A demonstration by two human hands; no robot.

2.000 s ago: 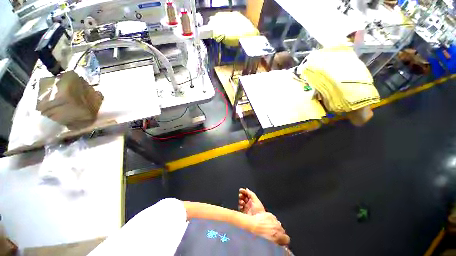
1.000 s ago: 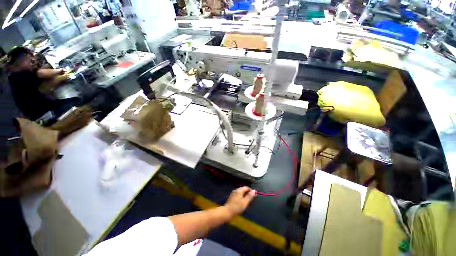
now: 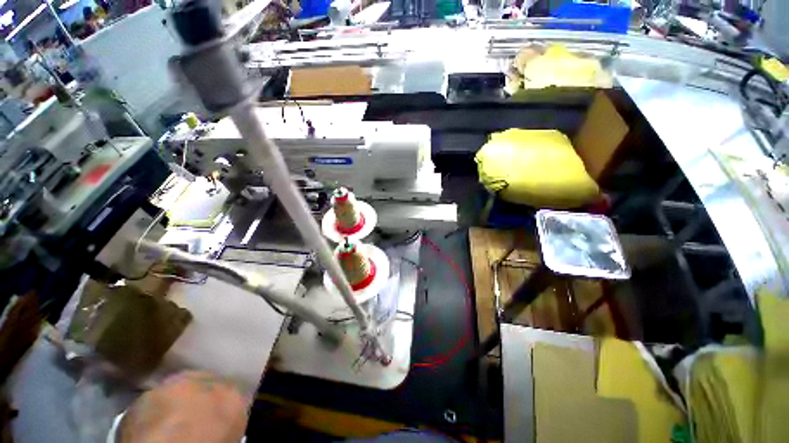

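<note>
My left hand or forearm [image 3: 186, 411] is a large blurred shape at the lower left edge, with a white edge beside it; its fingers cannot be made out. My right hand is out of the picture. At the lower right, a khaki panel [image 3: 571, 394] with a notched corner lies flat on a light table [image 3: 517, 381]. A yellow piece [image 3: 627, 381] lies beside it, and stacked yellow pieces [image 3: 727, 394] are further right, cut off by the frame.
A white sewing machine [image 3: 372, 160] stands ahead. Two thread cones [image 3: 353, 266] and a slanting pole [image 3: 290, 203] are in front. A small stool [image 3: 581, 244] stands right of centre, near a yellow pile [image 3: 536, 164]. A red hose [image 3: 470, 298] curves over the floor. Brown pieces [image 3: 134, 324] lie left.
The view has moved closer to the machine and thread cones. My left hand, earlier in front of me near the red hose, is now a blurred shape at the lower left.
</note>
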